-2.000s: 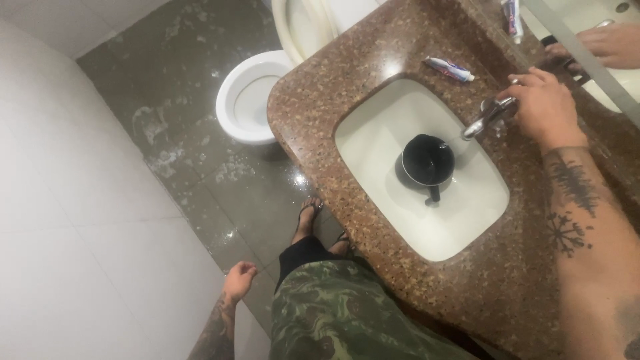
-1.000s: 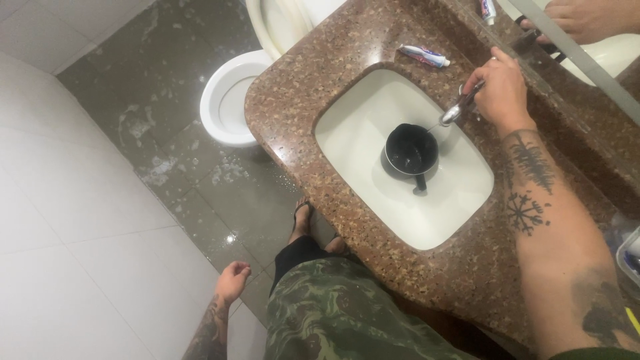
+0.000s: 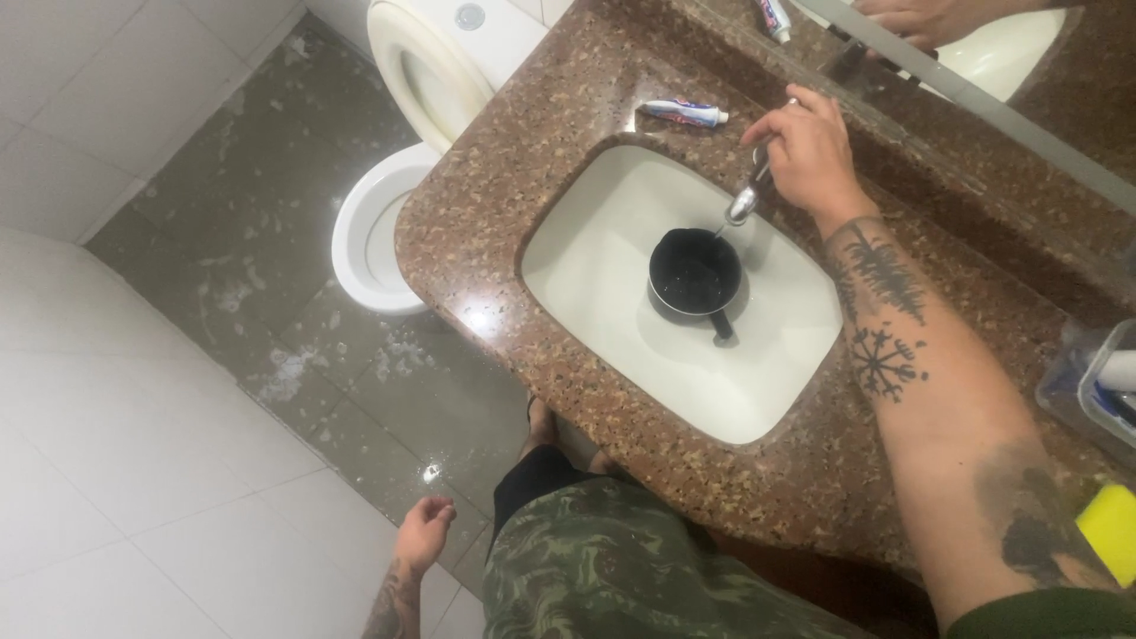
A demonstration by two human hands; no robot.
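Observation:
My right hand (image 3: 803,155) reaches over the counter and rests on the top of the chrome faucet (image 3: 744,204), its fingers around the knob area. A thin stream runs from the spout into a small black pot (image 3: 695,273), which stands in the white sink basin (image 3: 603,231) with its handle toward the basin's near side. Down at my side, my left hand (image 3: 426,532) hangs over the floor with loosely curled fingers, holding nothing that I can see.
A toothpaste tube (image 3: 683,113) lies on the speckled brown stone counter (image 3: 470,195) behind the basin. A white toilet (image 3: 355,240) stands to the left on a wet tiled floor (image 3: 302,266). At right are a clear plastic container (image 3: 1078,390) and a yellow sponge (image 3: 1109,532). A mirror runs along the back.

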